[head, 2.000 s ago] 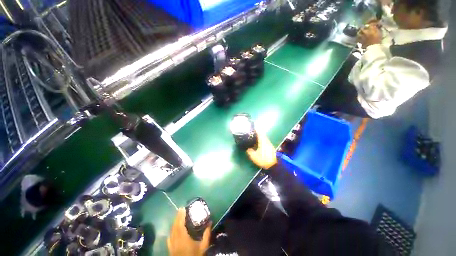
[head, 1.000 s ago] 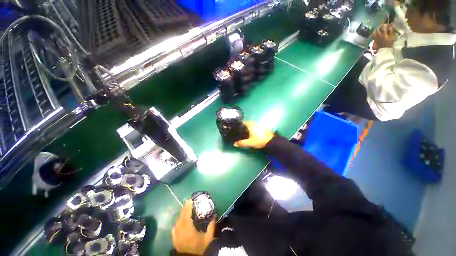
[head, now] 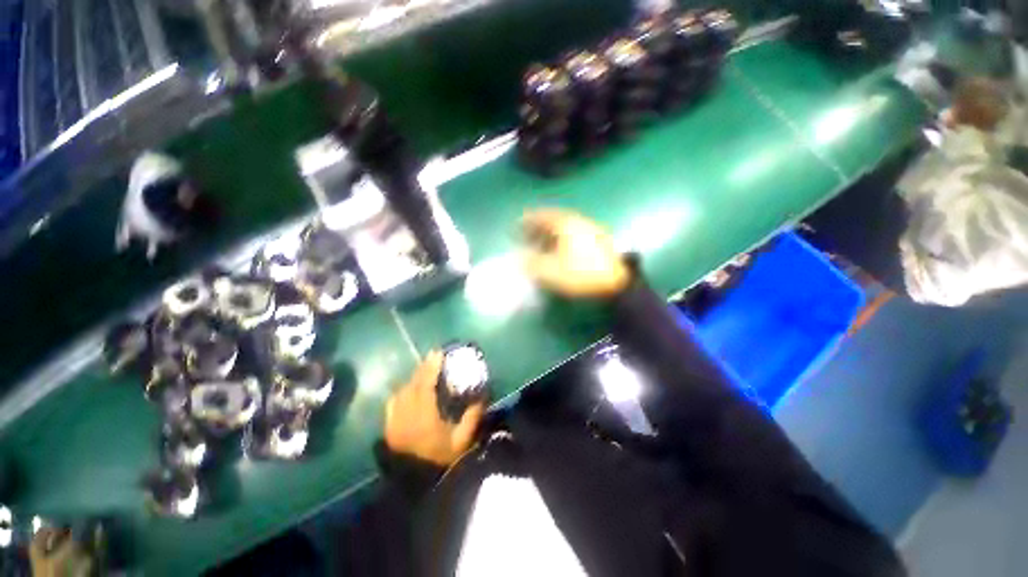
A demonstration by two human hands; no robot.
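My left hand (head: 426,419) holds a round unit (head: 463,374), black with a bright silver-white top, at the bench's front edge. My right hand (head: 577,255) is blurred over the bench, right of the white box (head: 389,250). Its fingers look curled and no unit shows in it; whether they are closed cannot be told. The thick black body of the electric screwdriver (head: 395,169) hangs slanted above the white box. A loose cluster of waiting units (head: 226,400) with silver-white tops lies on the left. Dark stacked units (head: 620,96) stand in a row at the back right.
A white device (head: 152,203) with a dark round end is behind the cluster. A blue bin (head: 778,321) is below the bench edge at right, a small blue crate (head: 958,417) on the floor. A coworker's pale sleeve (head: 969,220) is at far right, another hand (head: 59,555) at bottom left.
The view has shifted, so the bench things sit higher. The unit is no longer in my right hand, and the row at the back looks longer. My left hand still holds its unit.
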